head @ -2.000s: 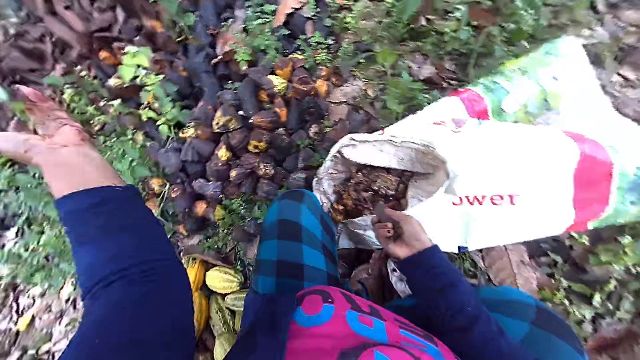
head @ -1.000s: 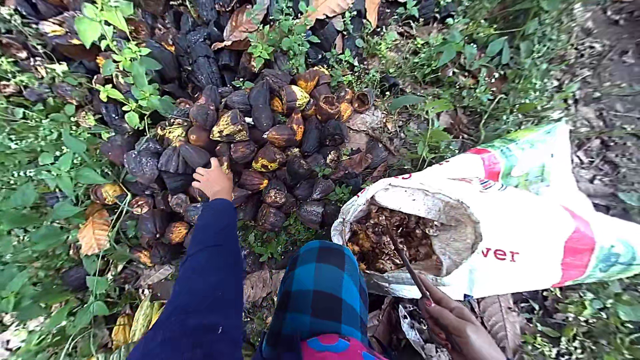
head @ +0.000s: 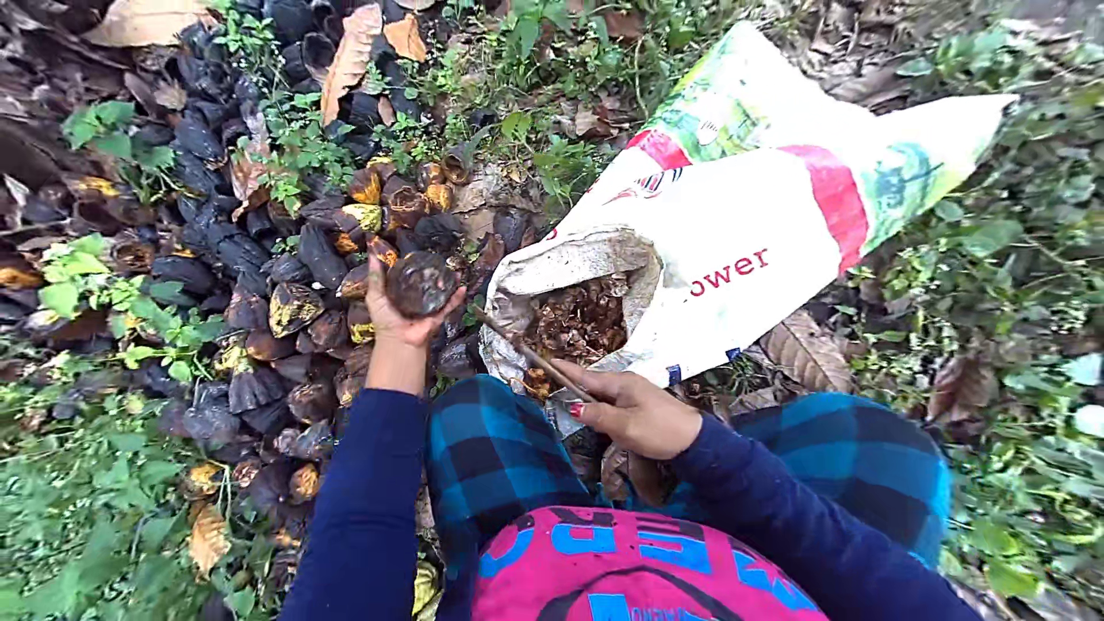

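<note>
My left hand [head: 401, 319] holds half of a dark cacao pod husk [head: 422, 284], palm up, its round face turned upward. My right hand [head: 636, 414] grips a thin brown stick-like tool [head: 539, 360], which points up and left toward the husk without plainly touching it. Between and beyond my hands lies a white woven sack [head: 733, 250] on its side, mouth toward me. Brown crumbly material [head: 582, 323] shows inside the sack's mouth. Whether the tool is wood or metal I cannot tell.
A heap of blackened and brown cacao husks [head: 293, 306] spreads on the left. Green weeds [head: 95, 500] and dry leaves [head: 806, 352] surround the heap and sack. My knees in checked cloth [head: 500, 457] are close below the sack's mouth.
My left hand, down on the husk heap a second ago, is now raised nearer the sack with a husk half in it. The tool in my right hand now points toward that husk.
</note>
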